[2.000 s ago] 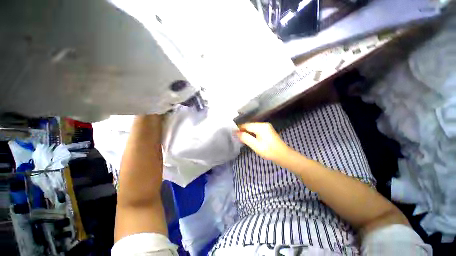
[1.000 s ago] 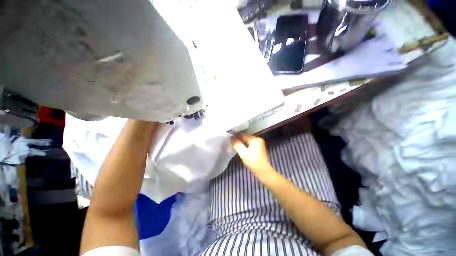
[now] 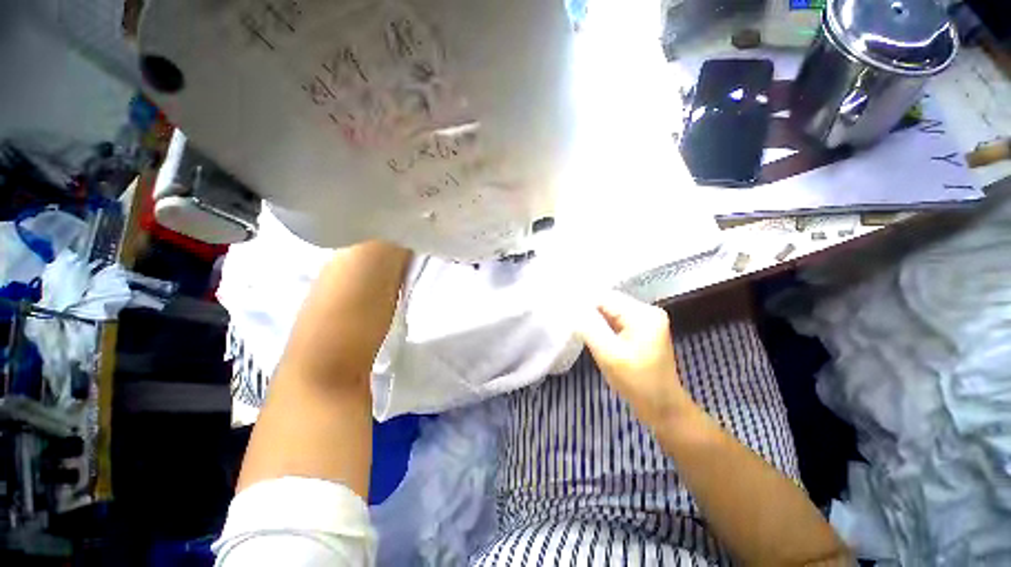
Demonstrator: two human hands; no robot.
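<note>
A white garment piece lies under the sewing machine head and hangs over the table edge towards the striped lap. My right hand pinches the right edge of the white piece at the table's front edge. My left forearm reaches over the cloth at the left of the needle area, and my left hand is hidden under the machine head. The needle and presser foot are also mostly hidden by the head.
A black smartphone and a lidded steel mug stand on paper at the back right. A large white cloth pile is at the right. A blue crate is below, left of my lap. Racks with white pieces are at the far left.
The view has shifted, showing more of the machine head, phone and mug. My right hand stays at the cloth's right edge, and the cloth there is drawn flatter.
</note>
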